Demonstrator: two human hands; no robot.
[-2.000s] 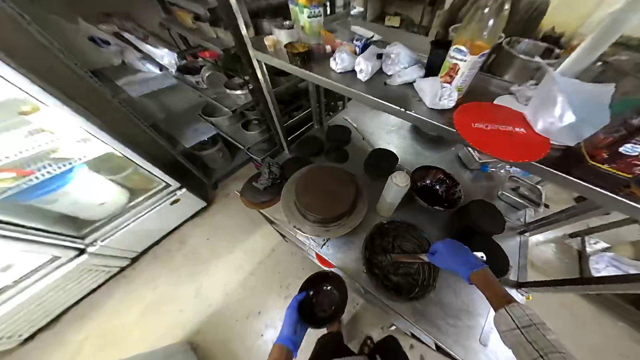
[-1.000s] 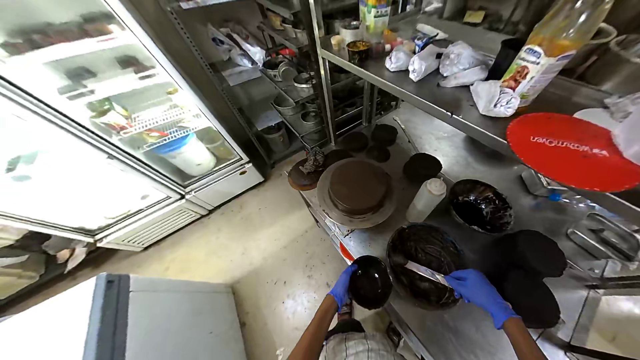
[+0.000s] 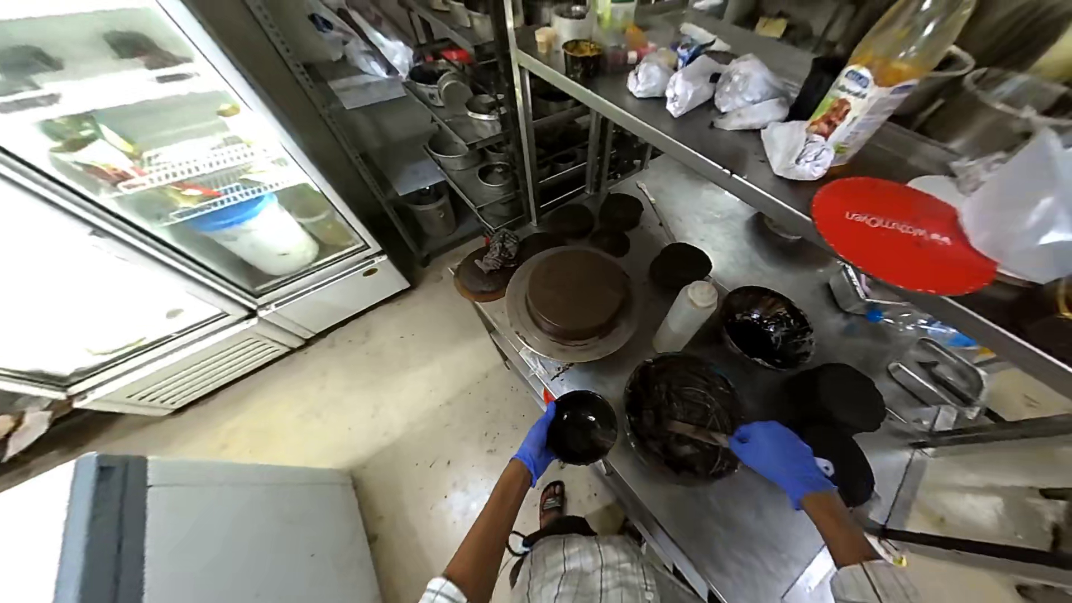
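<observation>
Blue gloves cover both hands. My left hand point(image 3: 536, 445) grips the rim of a small dark bowl point(image 3: 584, 427), held beside the table edge. In my right hand point(image 3: 780, 461) is a spatula point(image 3: 697, 432), its blade in a large bowl of dark chocolate mixture point(image 3: 680, 394). A round chocolate-covered cake point(image 3: 578, 293) rests on a metal turntable point(image 3: 523, 322) beyond the small bowl. Between the cake and a second bowl with glossy dark residue point(image 3: 767, 328) stands a white squeeze bottle point(image 3: 685, 316). Dark round cake layers point(image 3: 836, 399) lie right of the large bowl.
A steel shelf point(image 3: 737, 180) overhangs the table's far side, holding a red round board point(image 3: 900, 234), wrapped bundles point(image 3: 692, 85) and a large bottle point(image 3: 879, 79). More dark cakes point(image 3: 680, 265) sit behind the turntable. A glass-door refrigerator point(image 3: 251, 234) stands left, a grey-white cabinet point(image 3: 251, 528) lower left.
The spatula's blade points more to the left in the large bowl than one second ago. The small bowl stays in my left hand. The view has shifted.
</observation>
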